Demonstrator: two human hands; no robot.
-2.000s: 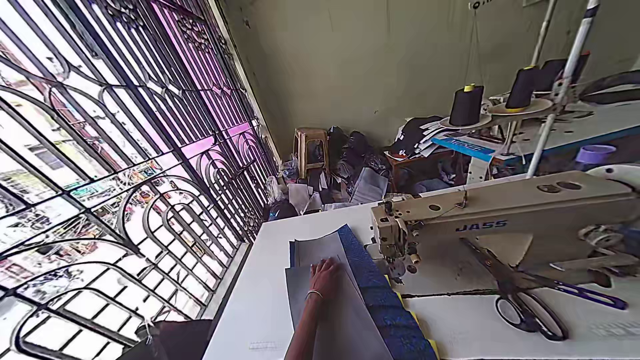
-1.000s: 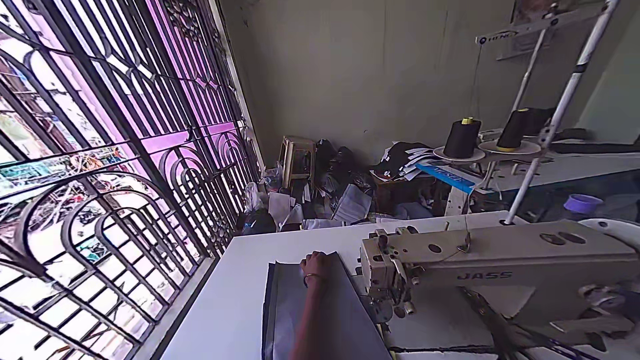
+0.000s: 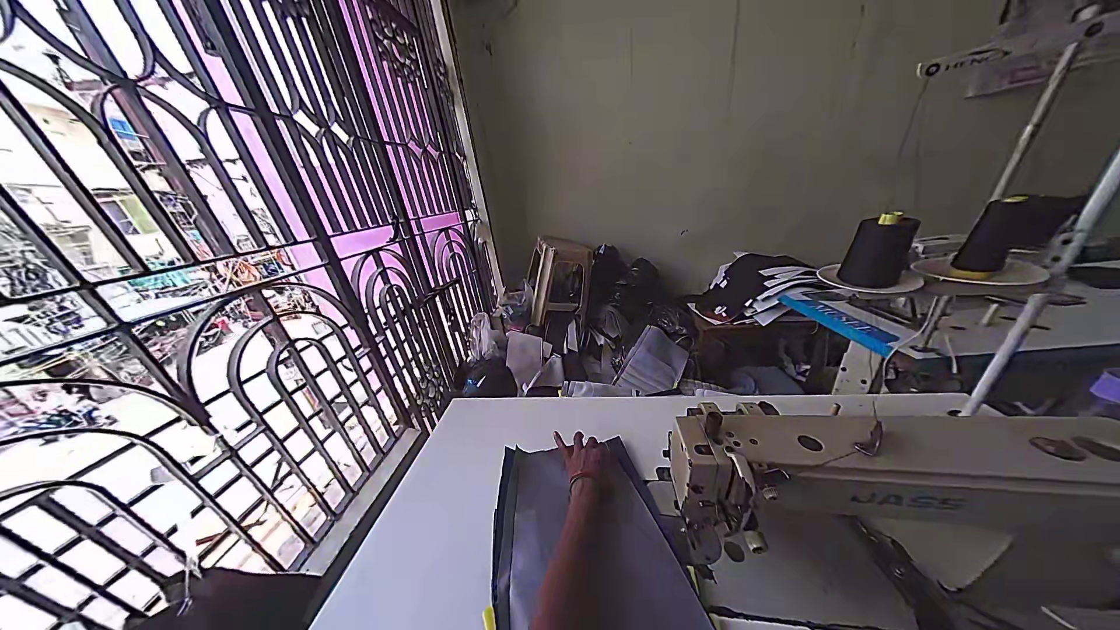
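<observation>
My left hand (image 3: 584, 457), with a thin band at the wrist, rests palm down near the far edge of a grey fabric piece (image 3: 547, 525). One finger is spread out to the left and the others look slightly bent. Darker fabric shows along both sides of the grey piece, with a bit of yellow at its lower edges. Just right of the fabric stands a sewing machine (image 3: 840, 472), its needle area close to the right edge of the cloth. My right hand is out of view.
The white tabletop (image 3: 420, 507) runs left toward a metal window grille (image 3: 332, 262). Behind are a stool (image 3: 560, 276), bags and scraps (image 3: 652, 359). Thread cones (image 3: 878, 252) on a stand and another machine table (image 3: 1006, 337) are at the right. Dark scissors (image 3: 901, 569) lie partly hidden behind the machine arm.
The blue patterned fabric seen beside the grey piece two seconds ago is now mostly covered. My left hand stays on the grey piece near its far edge. The view has shifted.
</observation>
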